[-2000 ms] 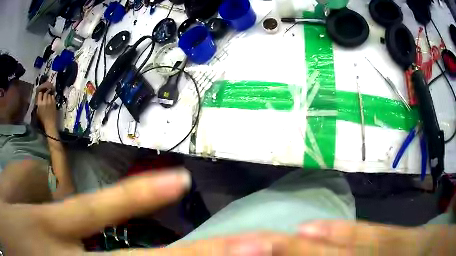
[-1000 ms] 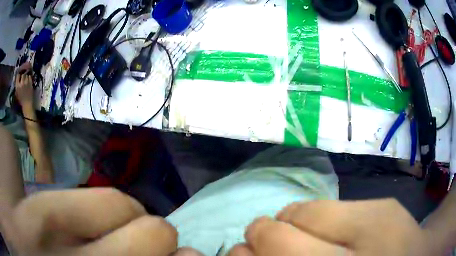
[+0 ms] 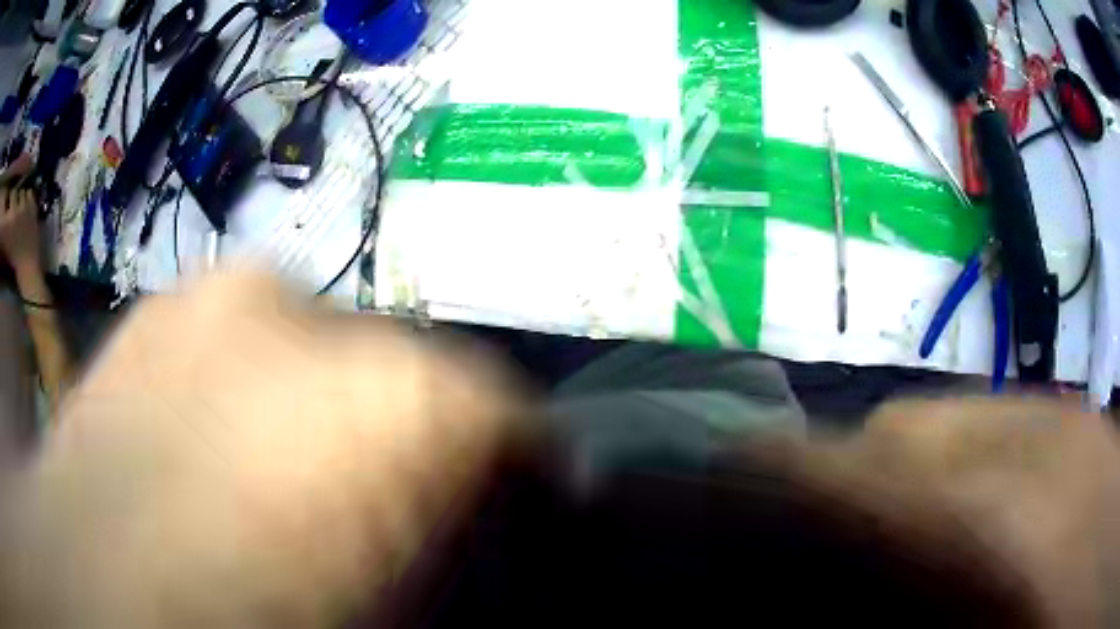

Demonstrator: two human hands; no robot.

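Observation:
My left hand (image 3: 270,455) is large and blurred at the lower left, close to the camera. My right hand (image 3: 983,492) is blurred at the lower right. A dark, blurred object (image 3: 688,553) fills the bottom middle between the two hands; I cannot tell what it is. The fingers of both hands are too blurred to make out, and whether they grip the dark object is unclear.
The white bench (image 3: 528,252) has green tape (image 3: 725,160). A black electric screwdriver (image 3: 1017,234), blue-handled pliers (image 3: 970,307) and thin metal tools (image 3: 838,221) lie right. A blue cup (image 3: 378,27), test board (image 3: 221,160) and cables are left. Another person's hand (image 3: 19,227) shows at far left.
My hands have come up closer to the camera and blurred. The dark object has appeared between them at the bottom. The bench has shifted up and left in view.

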